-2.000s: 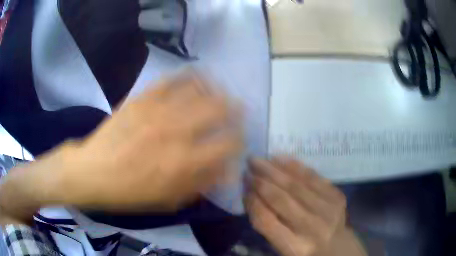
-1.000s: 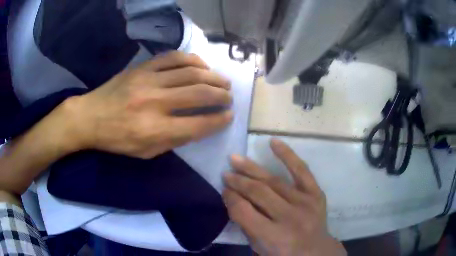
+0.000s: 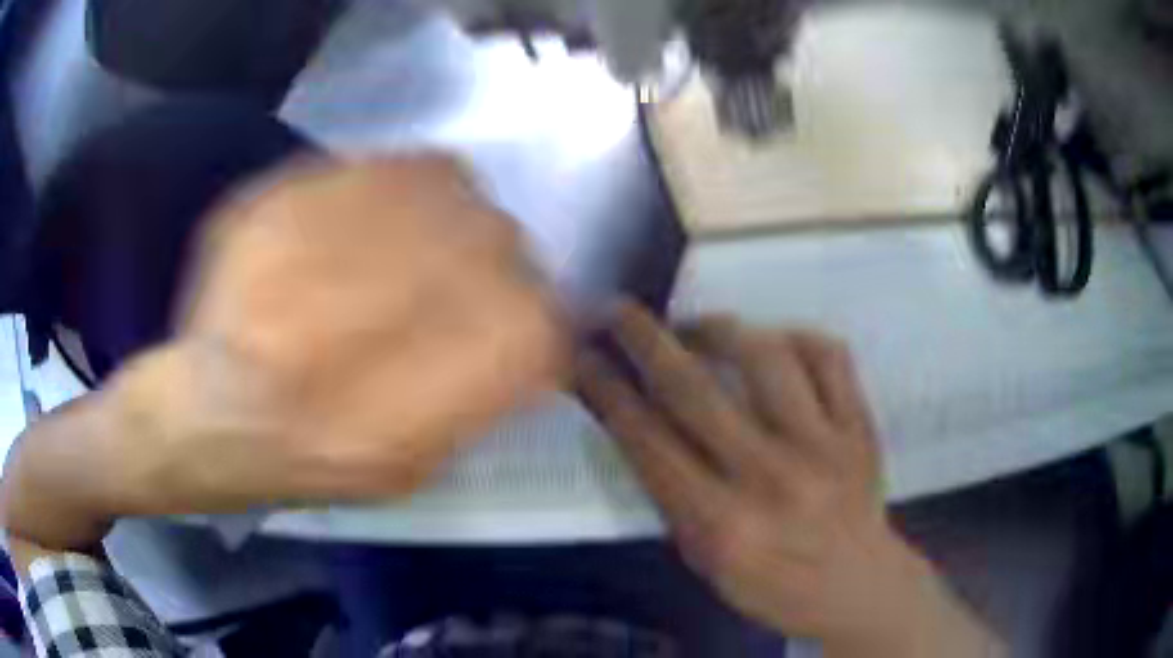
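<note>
The pale white panel (image 3: 515,167) lies on the machine bed under the sewing head, with a dark edge along its right side. My left hand (image 3: 373,321) is blurred, its fingers curled at the cloth's near edge; what its fingertips hold is hidden. My right hand (image 3: 746,437) pinches the dark edge of the cloth between thumb and fingers, close beside the left fingertips. Dark navy fabric (image 3: 129,231) lies behind and left of my left hand. The needle area (image 3: 647,90) is at the top, blurred.
Black-handled scissors (image 3: 1033,225) lie right of the machine bed. A knurled roller (image 3: 753,106) stands right of the needle area. The white tabletop (image 3: 991,373) has a printed scale near its front edge. A dark thin tool lies beside the scissors.
Both hands have come together at the cloth's near edge. The right hand has gone from lying spread to pinching. The navy piece that hung over the table front no longer shows there.
</note>
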